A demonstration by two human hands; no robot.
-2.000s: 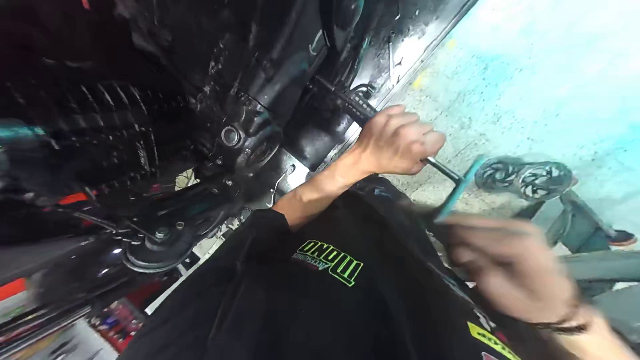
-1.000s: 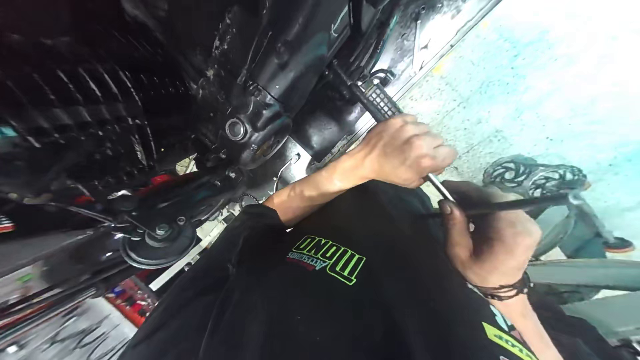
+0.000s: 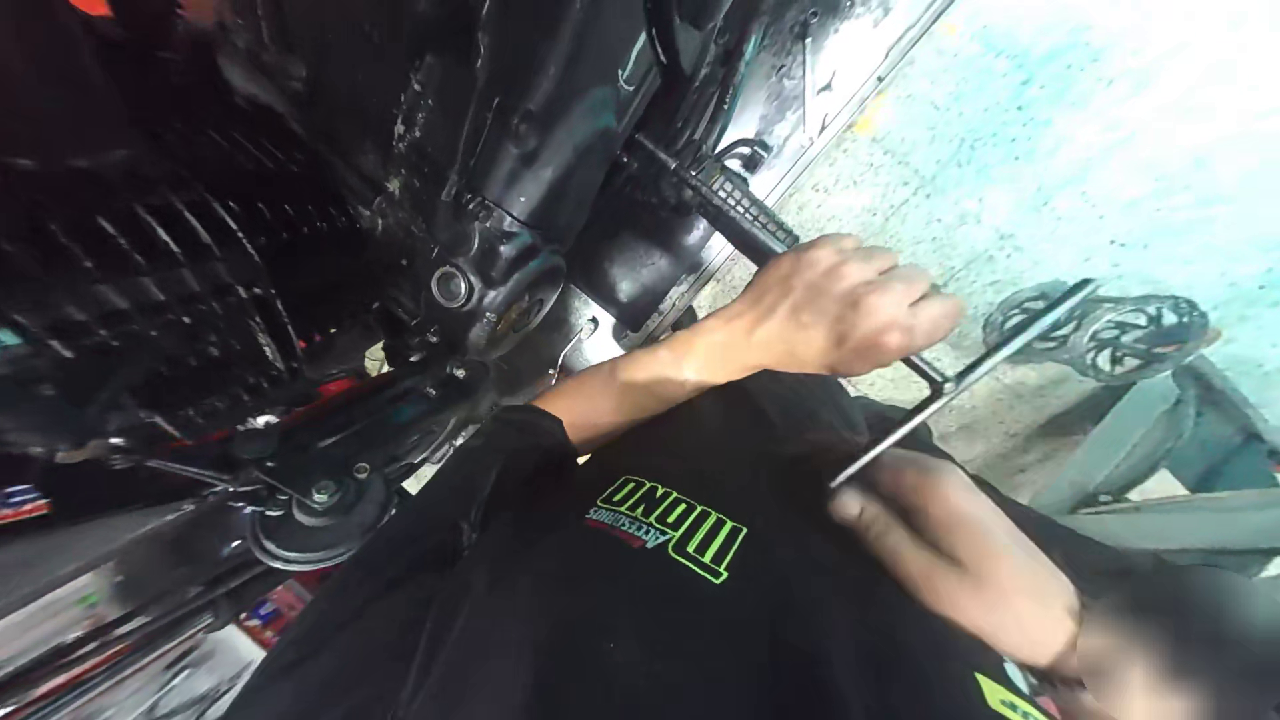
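Note:
My left hand point(image 3: 850, 305) is closed around the shaft of a metal T-handle wrench point(image 3: 1015, 335), just below its crossbar. Beyond that hand, a dark rod point(image 3: 735, 215) runs up into black vehicle machinery, beside a part with a grid pattern. My right hand point(image 3: 960, 550), blurred, is at the crossbar's lower end, thumb apart from the fingers. The bar shows right to its tip, so the hand is not wrapped around it. Whether the fingers touch the bar is unclear. The wrench's far end is hidden.
Black vehicle parts fill the left and top, including a round metal fitting point(image 3: 451, 287) and a round disc-like part point(image 3: 320, 520). At right, two round spoked or vented parts point(image 3: 1145, 335) stand near a grey-green metal frame point(image 3: 1150, 515) on a speckled floor point(image 3: 1000, 160).
The wrench's crossbar has turned between frames. My right hand, around the bar's middle one second ago, is now at its lower end. My left hand has stayed on the shaft.

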